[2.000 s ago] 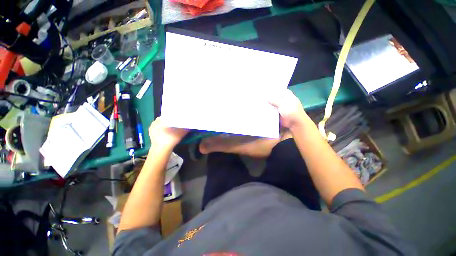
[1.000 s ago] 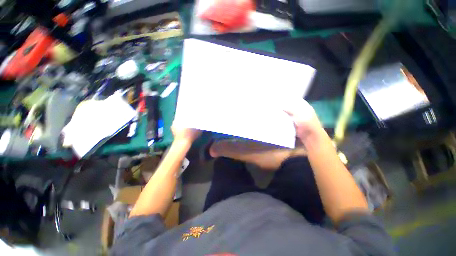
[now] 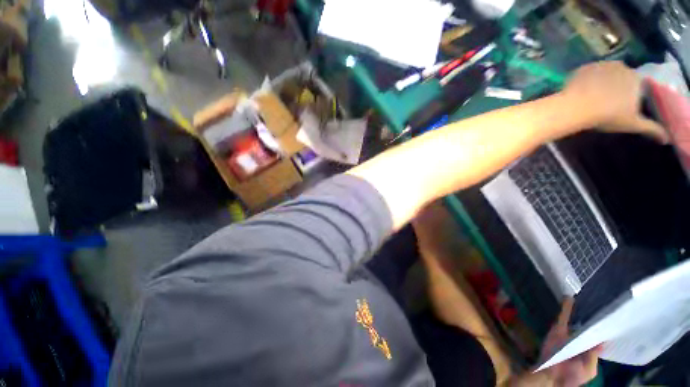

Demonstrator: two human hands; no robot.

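An open laptop, with silver base and black keys, lies on the dark mat at the bench edge. Its dark screen side is towards the right rim. My left hand reaches across, its fingers curled at the reddish outer edge of what seems to be the lid; the fingertips are partly hidden. My right hand is low at the right, partly covered by the white record sheet it holds. The sheet is tilted beside the keyboard and cut off by the frame.
Loose white papers, a red marker and other tools lie on the green bench. An open cardboard box is on the floor. A blue rack and a black chair-like object are at the left.
The view has swung left and tilted. My left hand has left the sheet and reached across to the reddish-edged part. The sheet is now low in my right hand, and the open laptop has come into view.
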